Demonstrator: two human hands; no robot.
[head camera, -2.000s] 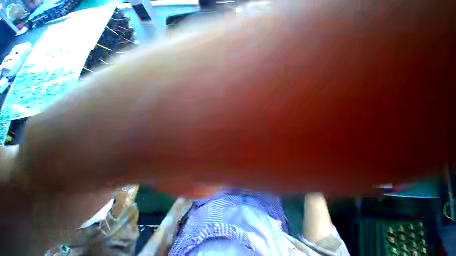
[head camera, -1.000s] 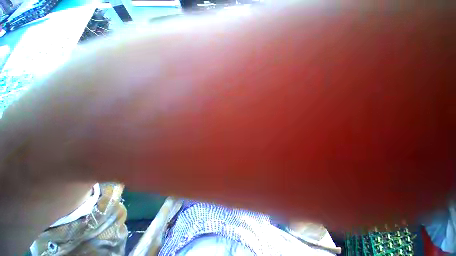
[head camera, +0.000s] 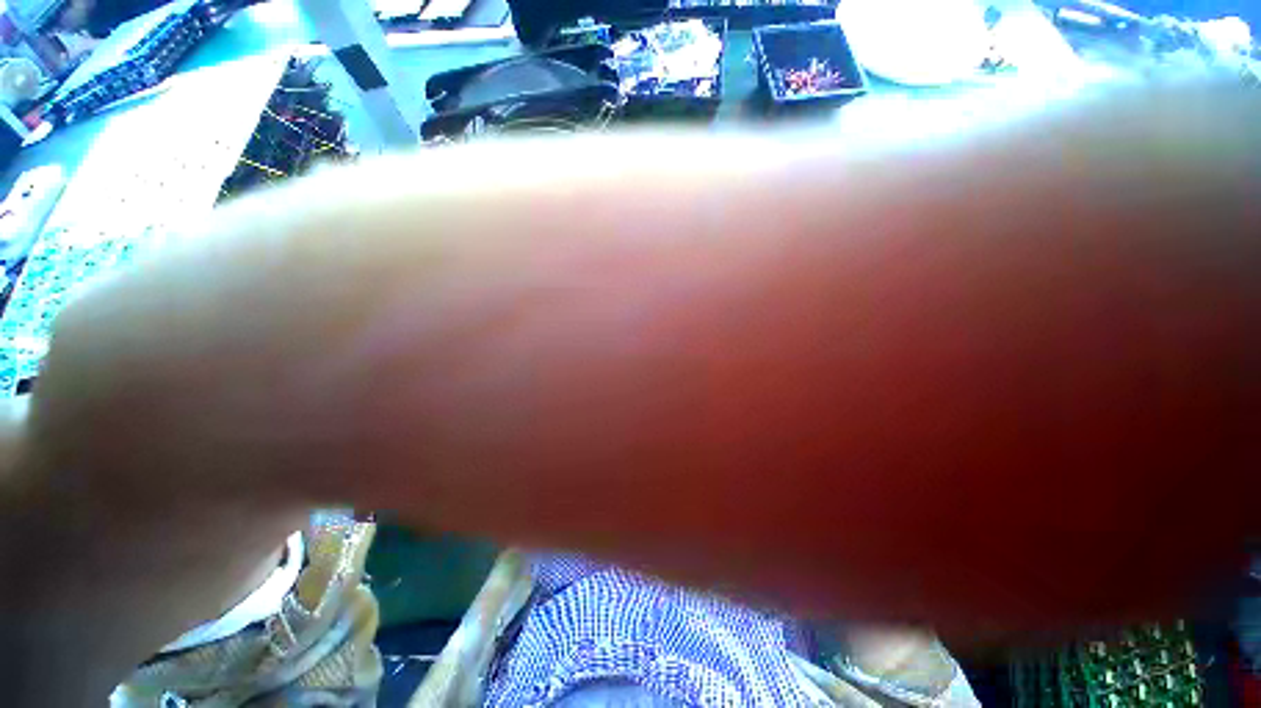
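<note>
A large, blurred, reddish bare finger or hand fills most of the view, very close to the lens. It joins skin above the sleeve at lower left, so it looks like my left hand (head camera: 553, 360). Its fingertips and any grip cannot be made out. A bit of my right forearm shows above its sleeve at the lower right, but my right hand is hidden behind the blur. The work area straight ahead is covered.
A pale sheet (head camera: 145, 152) lies at upper left, beside dark boards with yellow wires (head camera: 293, 132). Behind are a black round-grilled fan (head camera: 519, 90), a bin of silvery pieces (head camera: 668, 58) and a black bin of small reddish parts (head camera: 809, 80). Green panels (head camera: 1127, 667) stand at lower right.
The blurred hand now sits lower at the top than a second ago, so the fan and bins show. The view has shifted slightly.
</note>
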